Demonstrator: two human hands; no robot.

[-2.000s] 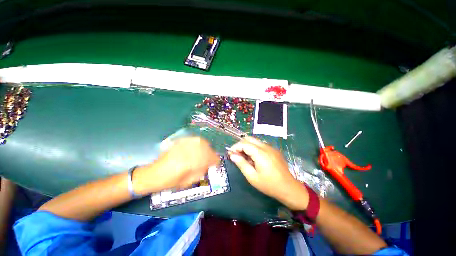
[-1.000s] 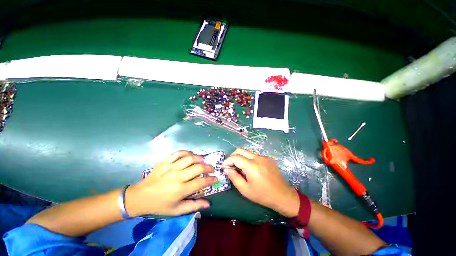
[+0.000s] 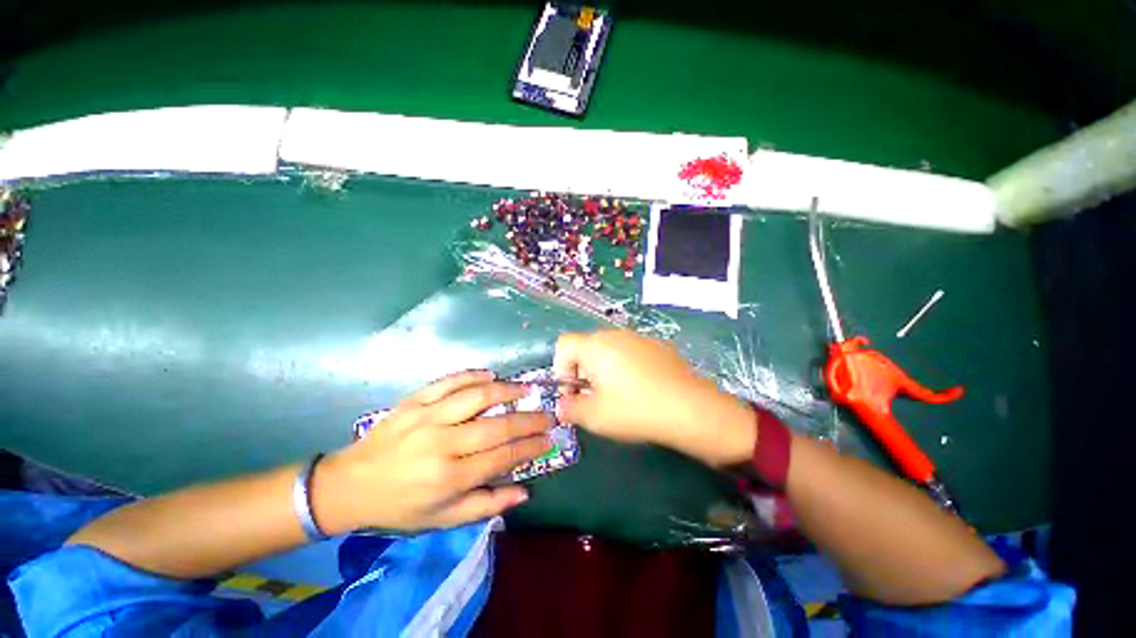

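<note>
An open phone body (image 3: pixel 546 459) lies on the green bench in front of me, mostly hidden under my left hand. My left hand (image 3: pixel 430 455) lies over it with the fingers spread across it, holding it down. My right hand (image 3: pixel 610 384) is at the phone's upper right corner, with thumb and forefinger pinched on a thin, dark, narrow item (image 3: pixel 554 384) that points left over the phone. What that item is cannot be told. A loose pile of small dark red parts (image 3: pixel 561 234) lies beyond my hands, with thin clear strips (image 3: pixel 548 284) beside it.
A white card with a black square (image 3: pixel 693 259) lies right of the pile. Tiny red pieces (image 3: pixel 710 175) sit on the white strip (image 3: pixel 473 150). An orange-red blow gun (image 3: pixel 878 396), a white stick (image 3: pixel 921 313) and crumpled clear film (image 3: pixel 760 374) lie right. Another phone (image 3: pixel 562 59) is on the belt.
My left hand has come down flat on the phone. My right hand has moved to its upper corner and now shows a thin dark item. The view has shifted; the belt phone appears higher.
</note>
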